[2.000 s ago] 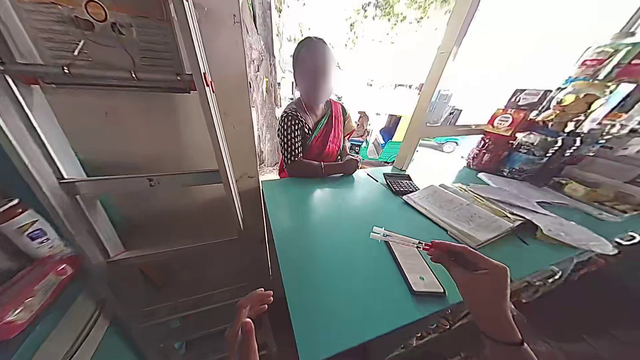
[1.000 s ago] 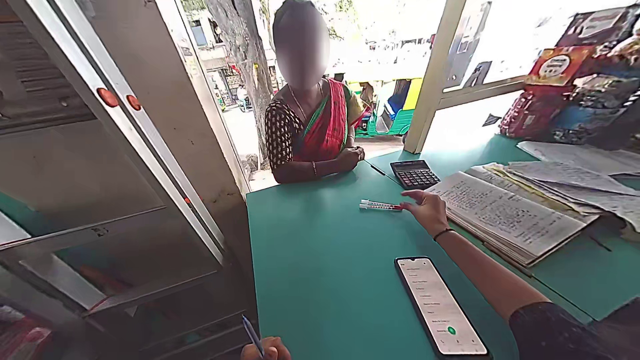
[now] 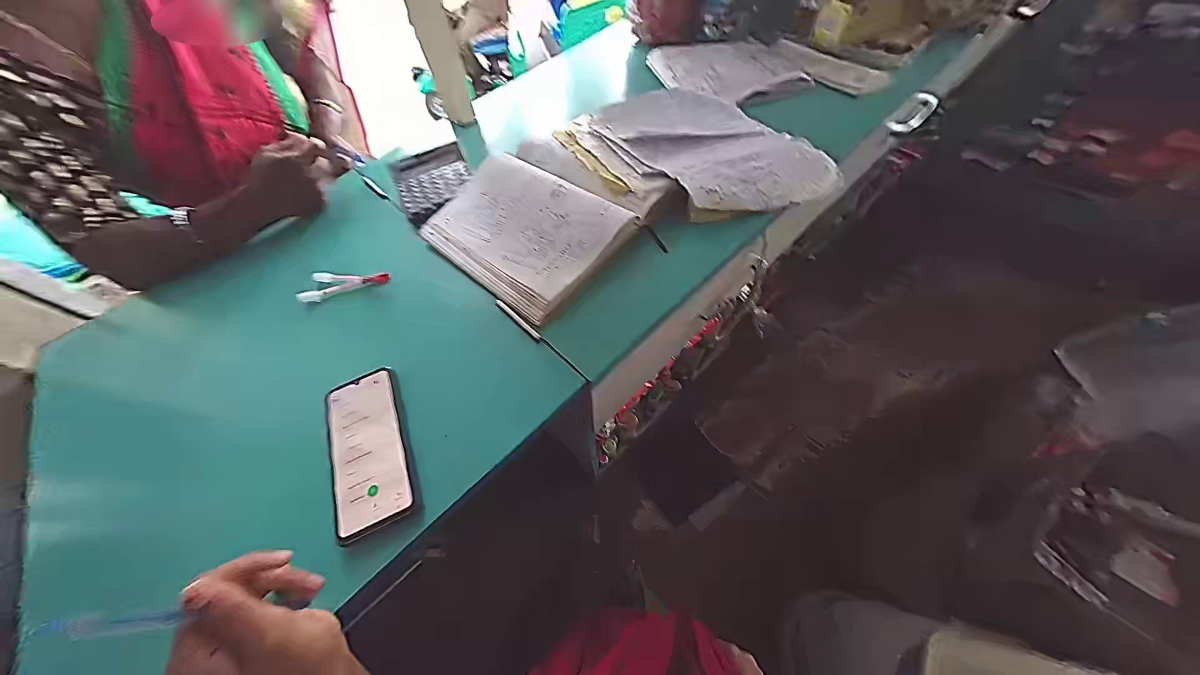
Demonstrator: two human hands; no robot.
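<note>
My left hand [image 3: 258,609] is at the counter's near edge, its fingers closed on a blue pen [image 3: 117,621] that points left and is blurred. My right hand is out of the frame. Beyond my left hand a smartphone [image 3: 368,457] with a lit screen lies on the green counter [image 3: 206,403]. Farther off, two slim white plastic tubes with a red end [image 3: 342,285] lie side by side in a narrow V. An open handwritten notebook [image 3: 544,225] lies to their right, with a calculator [image 3: 429,183] behind it.
Across the counter stands a person in a red and green garment, hands [image 3: 286,176] together on its edge. Loose papers [image 3: 712,145] spread beyond the notebook. Another pen [image 3: 518,320] lies by the notebook's near edge. A metal handle [image 3: 912,112] is at the counter's right edge.
The slim tubes, in my right hand before, now lie on the counter, let go. My right hand has left the view. The view has swung right and down.
</note>
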